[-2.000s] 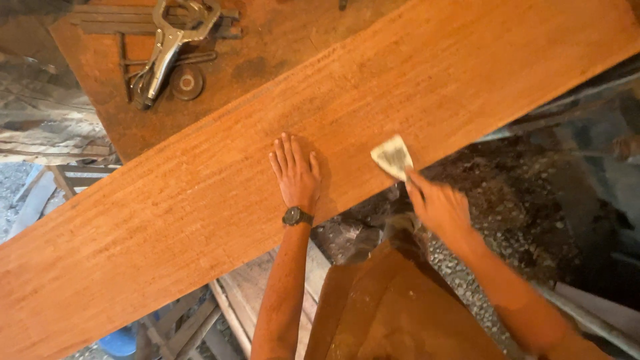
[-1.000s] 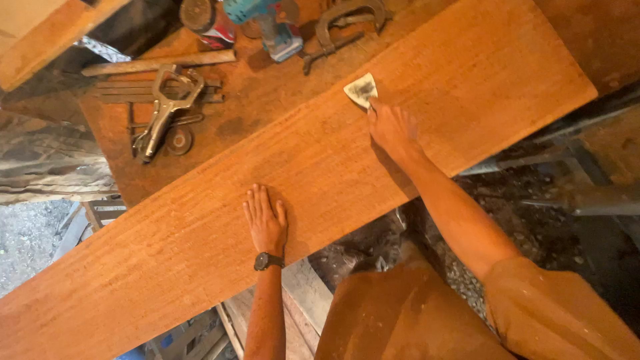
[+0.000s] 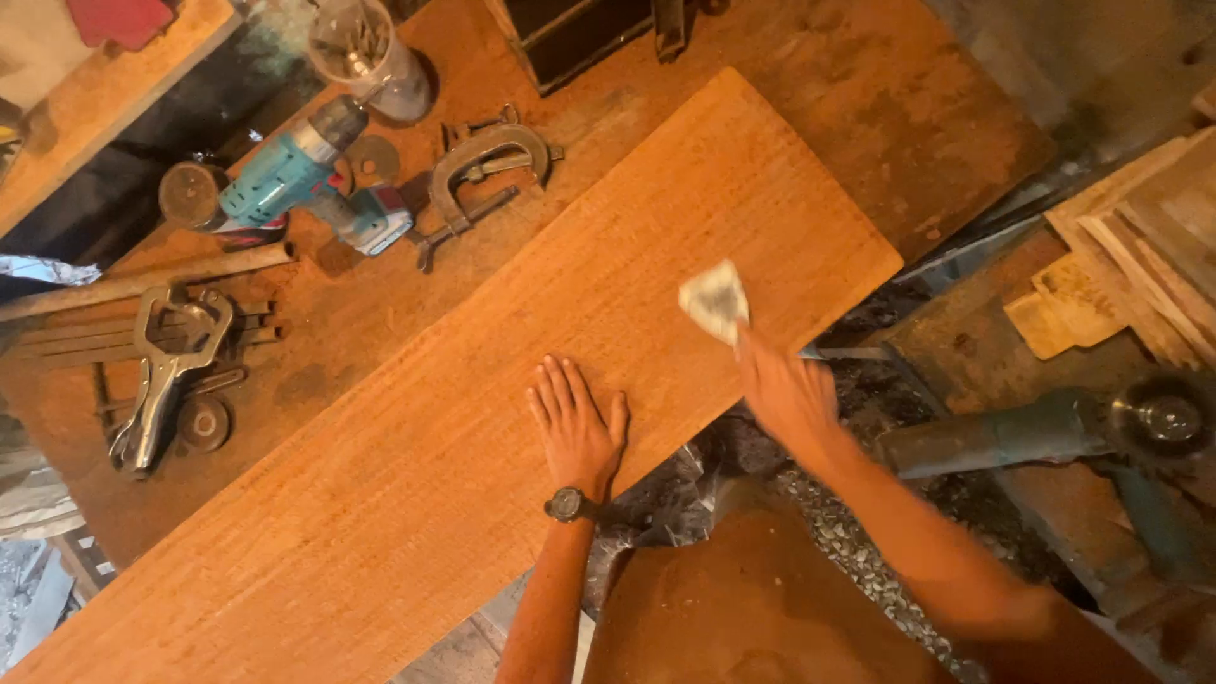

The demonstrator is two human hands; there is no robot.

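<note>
A long reddish-brown wooden board (image 3: 456, 408) lies diagonally across a workbench. My left hand (image 3: 577, 427), with a dark watch (image 3: 567, 504) on the wrist, rests flat on the board near its front edge, fingers spread. My right hand (image 3: 788, 385) is shut on a putty knife (image 3: 717, 302) with a wide, pale-smeared blade. The blade is over the board near its right end; whether it presses on the surface cannot be told. The knife's handle is mostly hidden in my fingers.
On the bench (image 3: 313, 380) behind the board are a locking C-clamp (image 3: 176, 361), a teal cordless drill (image 3: 294, 180), a C-clamp (image 3: 489, 166) and a plastic container (image 3: 380, 71) of small items. An angle grinder (image 3: 1035, 432) and wood pieces (image 3: 1130, 256) are at the right.
The putty knife in my right hand has moved from near the board's back edge towards its right end. My left hand is still flat on the board. The view has shifted strongly.
</note>
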